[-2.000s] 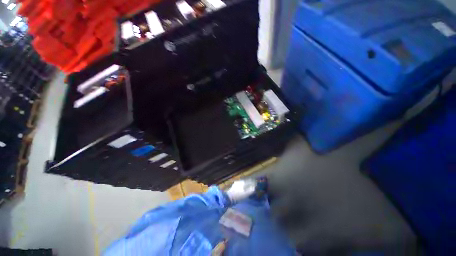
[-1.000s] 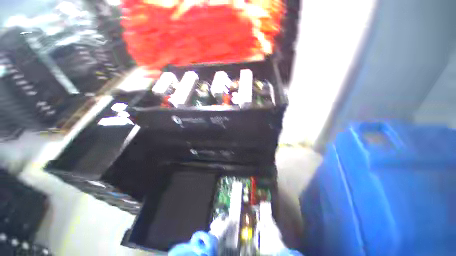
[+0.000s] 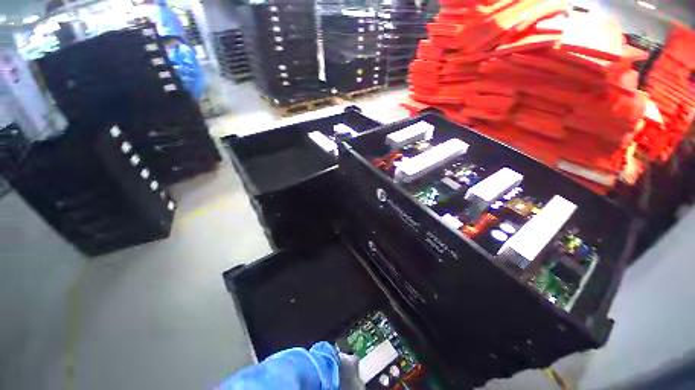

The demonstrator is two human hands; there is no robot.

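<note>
A green power supply board (image 3: 379,344) with a pale heatsink bar and round cans lies in the right part of a low black crate (image 3: 293,297), cut off by the bottom edge. My left hand (image 3: 350,371), in a pale glove, is at the board's left edge, small and blurred; its fingers are mostly hidden, so I cannot tell whether it grips. Its blue sleeve (image 3: 293,371) enters from the bottom. My right hand is not in view.
A taller black crate stack (image 3: 457,293) on the right holds boards with white heatsinks. Another black crate (image 3: 286,164) stands behind. Red slabs (image 3: 526,84) are piled at the back right. Dark crate stacks (image 3: 107,190) stand at left. A person in blue (image 3: 183,65) is at the far left.
The view has swung left and up, bringing in the floor and far stacks; the blue bin has left the picture. My right hand, at the board a second ago, is out of view.
</note>
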